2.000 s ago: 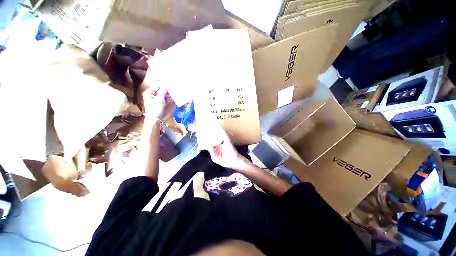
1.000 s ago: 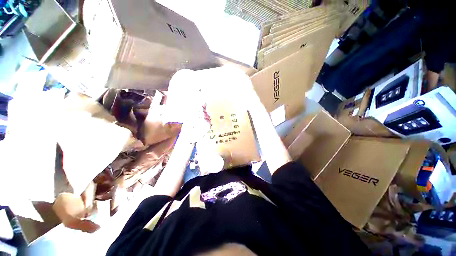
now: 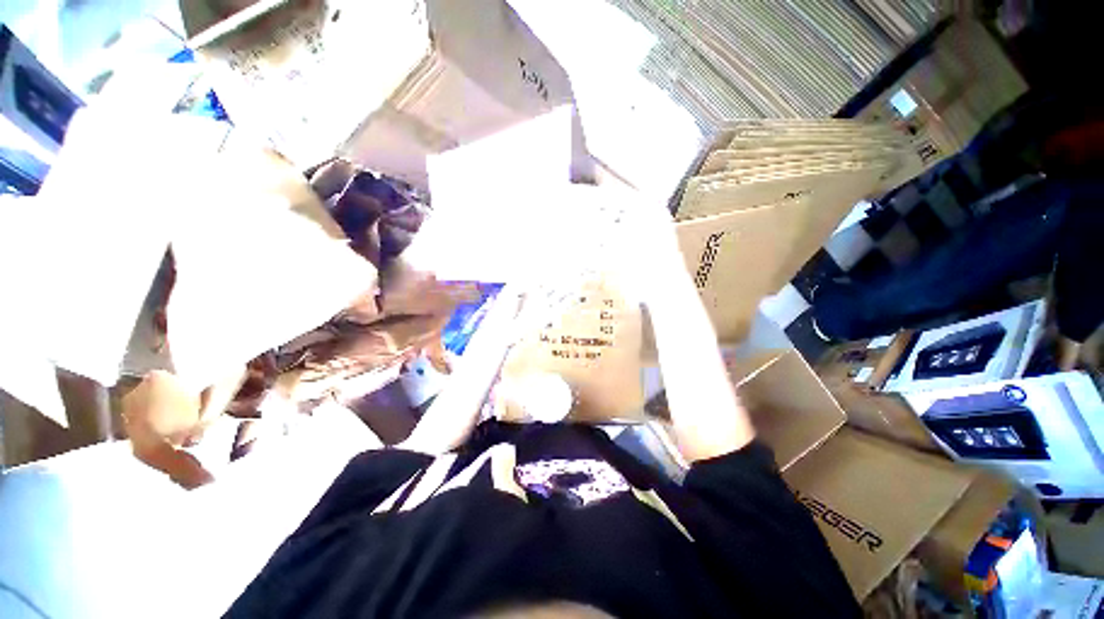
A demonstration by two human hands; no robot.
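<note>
A small tan carton (image 3: 593, 369) with rows of dark print is upright against my chest. Its raised upper flap (image 3: 509, 194) is nearly white with glare. My left hand (image 3: 533, 284) is at the carton's upper left, and my right hand (image 3: 636, 236) is at its upper right. Both hands are washed out, so their fingers and grip cannot be made out. A pale rounded patch shows at the carton's lower left; I cannot tell what it is.
Crumpled kraft paper (image 3: 363, 339) lies left, with blue material beside the carton. Flattened cartons (image 3: 775, 242) stand behind right. An open VEGER carton (image 3: 884, 496) and white product boxes (image 3: 987, 417) are at right. A person's dark-clothed leg (image 3: 956, 272) shows at upper right.
My right hand has moved from the carton's lower edge up to its top. A bright flap now stands raised there. The view has shifted, showing more flattened cartons behind.
</note>
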